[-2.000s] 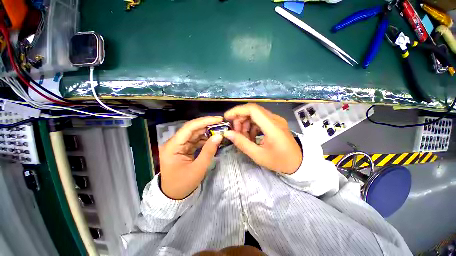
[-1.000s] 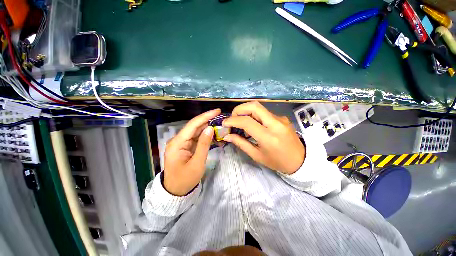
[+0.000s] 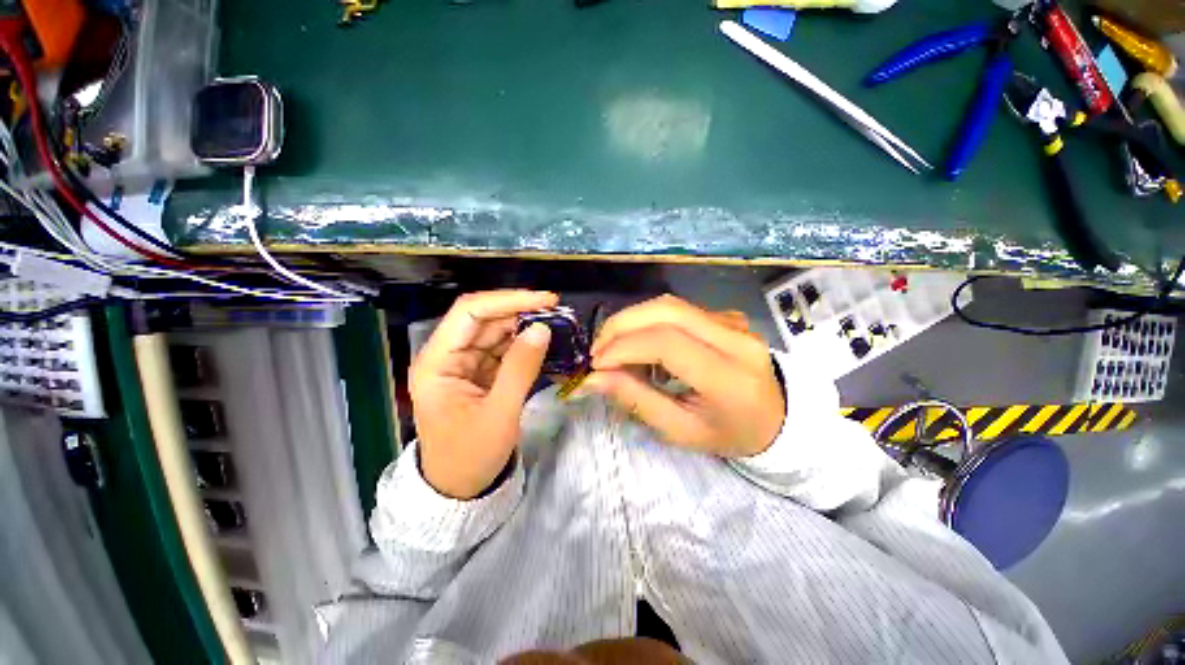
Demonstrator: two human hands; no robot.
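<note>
A small dark watch housing [image 3: 561,340] with a shiny rim is between my hands, just below the bench edge and over my lap. My left hand [image 3: 471,387] grips its left side with thumb and fingers. My right hand [image 3: 695,374] is at its right side, with thumb and fingertips closed on a small yellow-edged part [image 3: 572,385], apparently the battery, at the housing's lower right. The fingers hide much of this part, and the inside of the housing is too small to read.
The green bench [image 3: 494,117] runs across the top. On it lie tweezers [image 3: 825,96], blue-handled pliers [image 3: 977,117], black-yellow cutters [image 3: 1066,182] and a watch on a white cable [image 3: 238,122]. Below are a white parts tray [image 3: 897,312], a blue stool [image 3: 1014,500] and blister trays [image 3: 286,481] at left.
The yellow-edged part, earlier over the housing, has moved to its lower right with my right fingers. The housing's dark face now shows more. My left hand has shifted slightly left.
</note>
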